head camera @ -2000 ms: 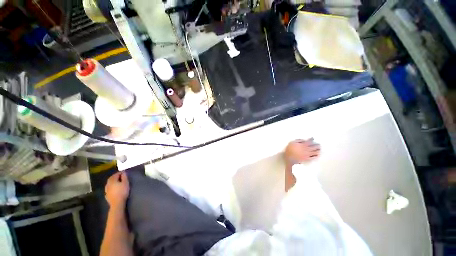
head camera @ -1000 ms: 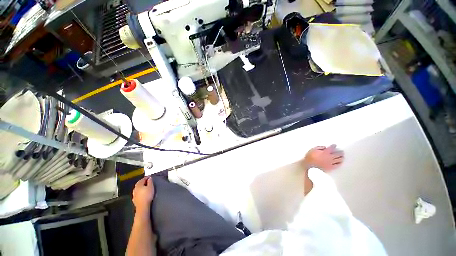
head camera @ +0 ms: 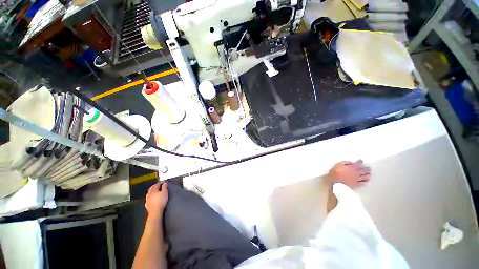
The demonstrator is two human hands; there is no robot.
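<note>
My right hand (head camera: 351, 173) lies flat on the pale tabletop (head camera: 409, 176), fingers a little apart, holding nothing. My left hand (head camera: 157, 197) rests beside my grey trouser leg, just below the white table corner by the thread stand. Its fingertips are hard to make out, so I cannot tell whether it grips anything. The white sewing machine (head camera: 210, 31) stands ahead, behind a black bed cover (head camera: 294, 105) with grey tape patches. A cream panel (head camera: 375, 58) with a yellow edge lies to the right of the machine.
A red-topped thread cone (head camera: 164, 102) and a green-topped one (head camera: 110, 127) stand left of the machine, with a black cable (head camera: 184, 155) curving past. Stacked panels (head camera: 68, 157) lie far left. A crumpled white scrap (head camera: 450, 235) is on the tabletop. Metal racks stand at right.
The view has shifted, so the scene sits further right and slightly lower, showing more of the machine and stacked panels. Both hands stay in about the same places.
</note>
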